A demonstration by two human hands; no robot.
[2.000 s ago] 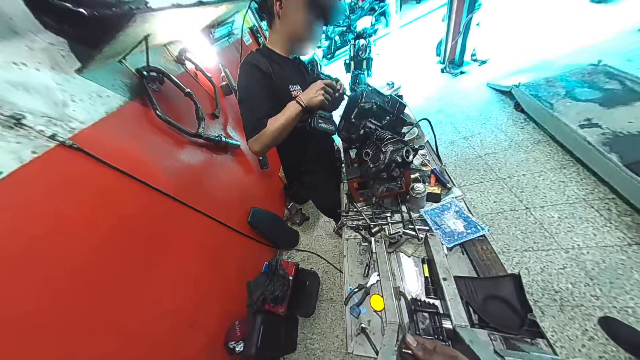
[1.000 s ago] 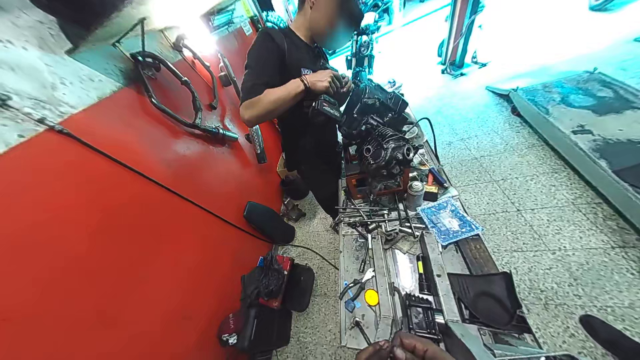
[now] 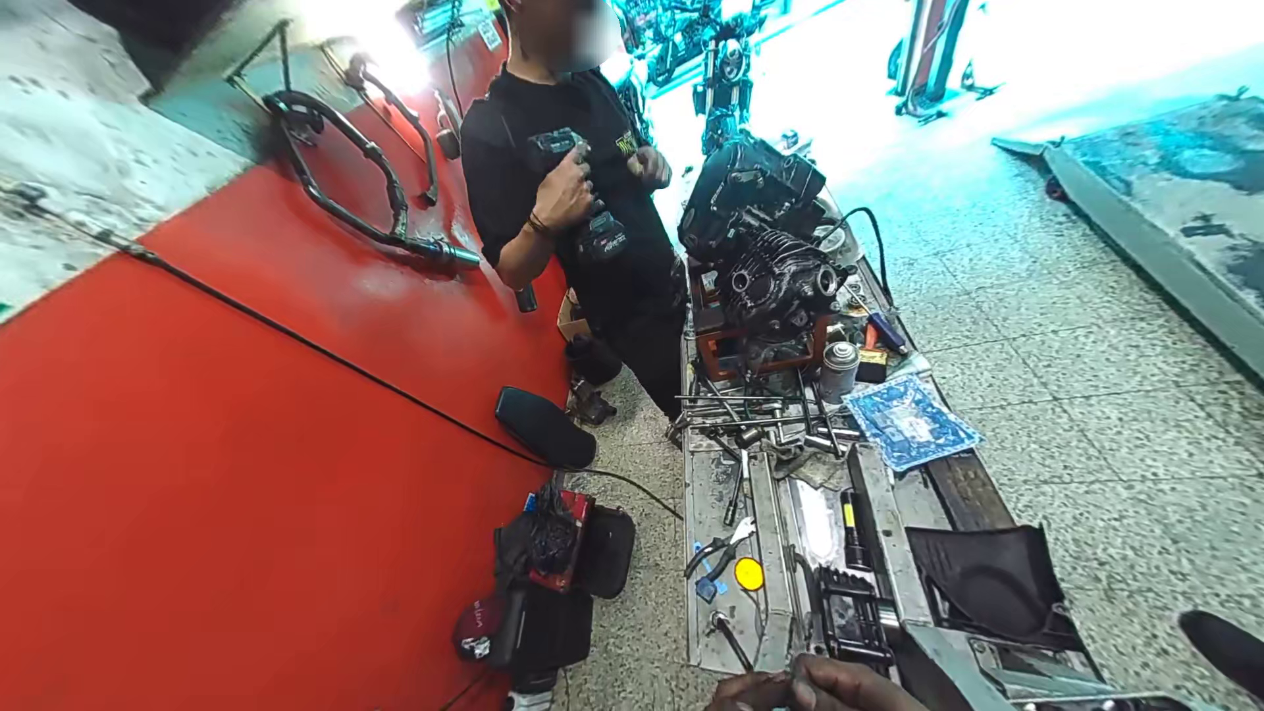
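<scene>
At the bottom edge of the head view, my left hand (image 3: 748,690) and my right hand (image 3: 851,683) meet at the fingertips. Something small and dark seems to be between them, too hidden to name. Just beyond lie a socket wrench (image 3: 732,642), a round yellow cap (image 3: 750,574), pliers (image 3: 726,549) and a black footrest-like metal part (image 3: 854,617). A black flashlight with a yellow band (image 3: 852,531) lies farther up the bench. A motorcycle engine (image 3: 765,262) stands on an orange-brown frame (image 3: 713,357) at the bench's far end.
A co-worker in black (image 3: 583,188) stands left of the engine, holding a cordless power tool (image 3: 599,232). Wrenches and sockets (image 3: 760,415), a spray can (image 3: 839,370), a blue-white packet (image 3: 911,422) and a black plastic cover (image 3: 992,578) crowd the bench. A motorcycle seat (image 3: 545,427) leans at the red wall.
My hands have come further into view and together at the bottom edge. The co-worker's hands have moved apart, and one now holds the power tool upright in front of the chest.
</scene>
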